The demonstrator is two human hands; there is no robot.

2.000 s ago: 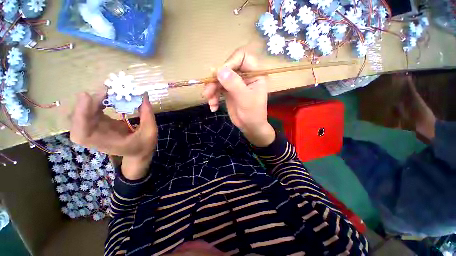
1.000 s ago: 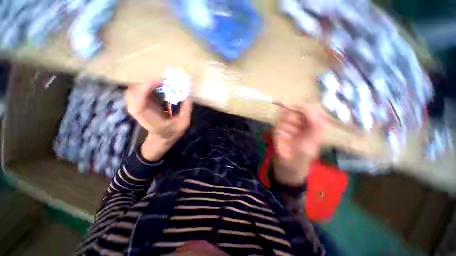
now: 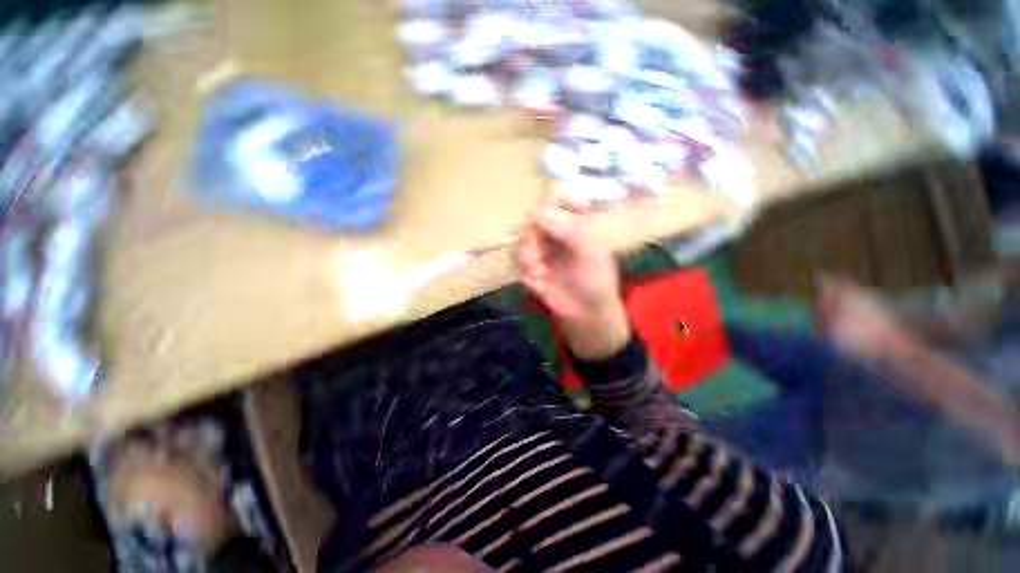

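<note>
The frame is blurred. My right hand [image 3: 570, 269] is over the front edge of the bench and holds the brush [image 3: 475, 253], its pale tip pointing left over the bench top. My left hand [image 3: 168, 498] is low at the left, over the motors in the open carton [image 3: 280, 481]; its fingers are too blurred to tell if it holds a motor. The blue grease tub [image 3: 347, 168] stands on the bench with white grease [image 3: 265, 160] in it.
A heap of motors with white gears [image 3: 626, 90] lies on the bench right of the tub, another pile [image 3: 56, 280] at the left. A red stool [image 3: 677, 325] stands below the bench edge. Another person's arm [image 3: 895, 347] shows at the right.
My left hand has moved from the bench edge down to the carton; the motor it held no longer shows clearly. My right hand still holds the brush. The view has shifted.
</note>
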